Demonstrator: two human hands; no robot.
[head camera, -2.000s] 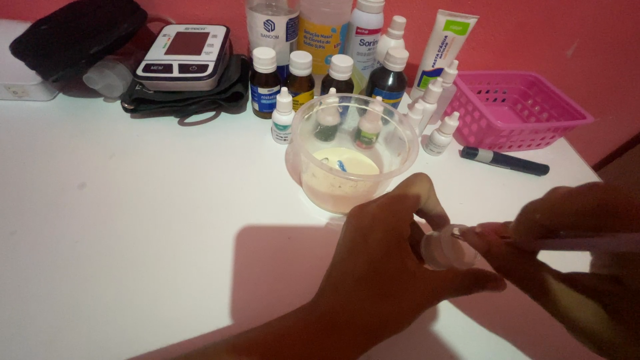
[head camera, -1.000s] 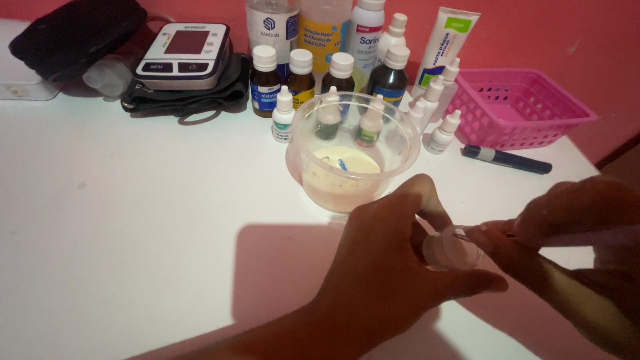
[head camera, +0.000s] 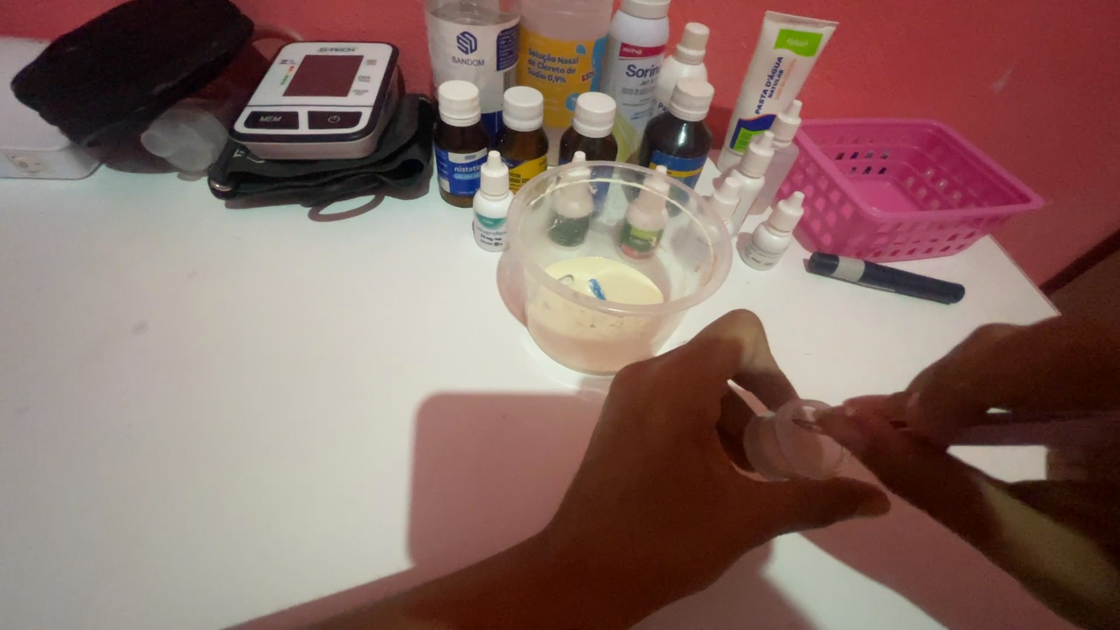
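My left hand (head camera: 691, 455), low in the middle right of the head view, grips a small clear plastic cup (head camera: 794, 440) between thumb and fingers. From the right, my right hand (head camera: 971, 402) holds a thin, pale rod-like tool (head camera: 1032, 429); its kind cannot be told. The fingertips of my right hand meet the cup's rim, and the tool's tip is mostly hidden there. Just beyond my left hand stands a clear plastic bowl (head camera: 612, 337) with cloudy, pale liquid and a small blue-marked item in it.
Behind the bowl stand several medicine bottles (head camera: 459, 144), dropper bottles (head camera: 773, 232) and a white tube (head camera: 779, 79). A pink plastic basket (head camera: 919, 214) and a dark pen-like device (head camera: 884, 278) lie at the right. A blood pressure monitor (head camera: 317, 101) and a black pouch (head camera: 131, 66) are at the back left.
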